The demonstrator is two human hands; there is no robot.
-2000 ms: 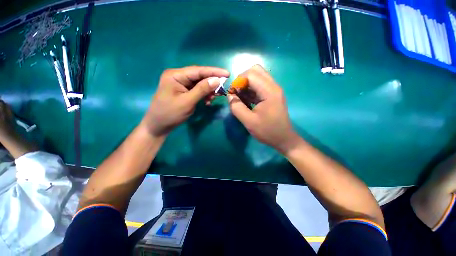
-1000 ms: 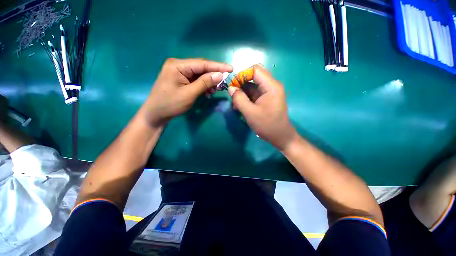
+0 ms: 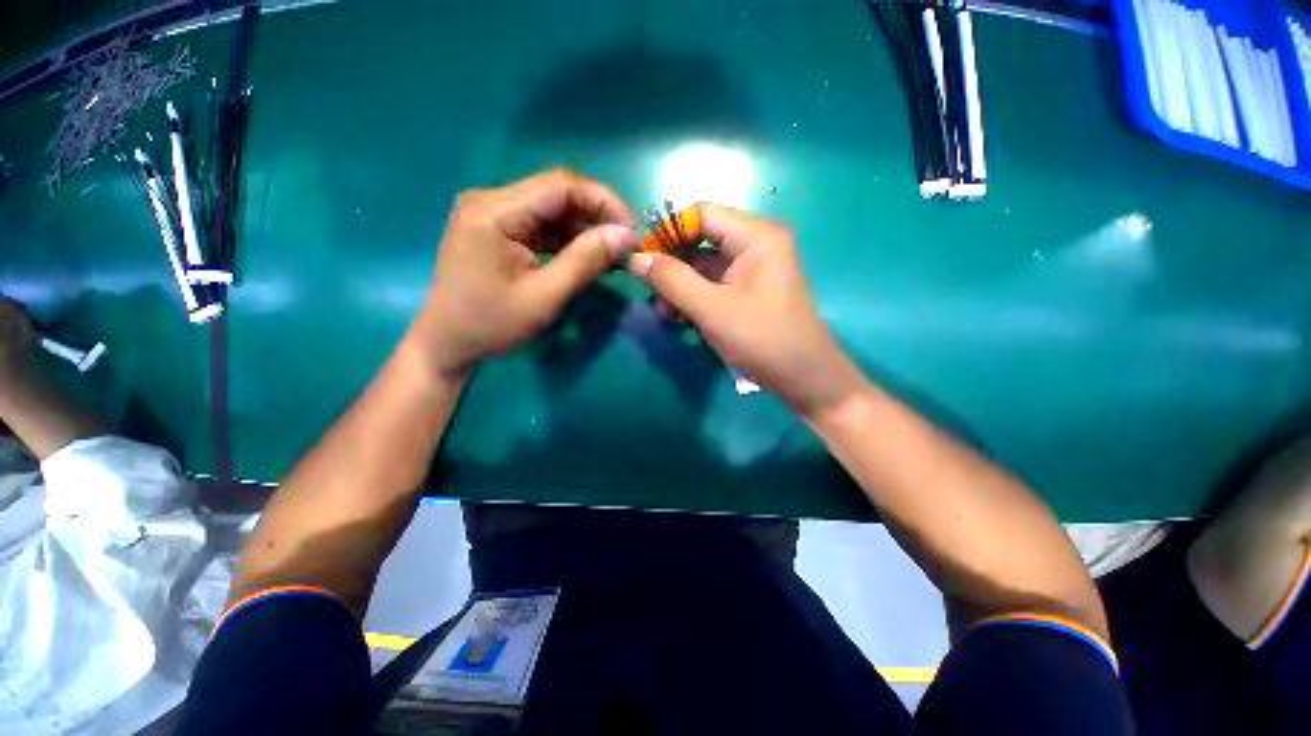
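Several thin black lead wires (image 3: 670,223) with pale tips fan up from the pinched thumb and orange-covered finger of my right hand (image 3: 748,295). My left hand (image 3: 511,273) is just to their left, its thumb and fingertips close to my right fingertips. Whether it grips a wire cannot be told. A small white block, likely a connector housing (image 3: 745,384), shows below my right hand; whether it hangs from the held wires or lies on the bench is unclear.
Part-assembled harnesses lie at left (image 3: 184,216) and top right (image 3: 955,115). A grey-pink pile of leads (image 3: 108,104) is upper left. A blue tray (image 3: 1150,122) holds white strips. Neighbours' arms show at both edges, with a white piece (image 3: 72,354) by the left one.
The white piece between my fingertips is no longer seen there. Black wires now fan above my right fingertips, and a white block has come into view below my right hand.
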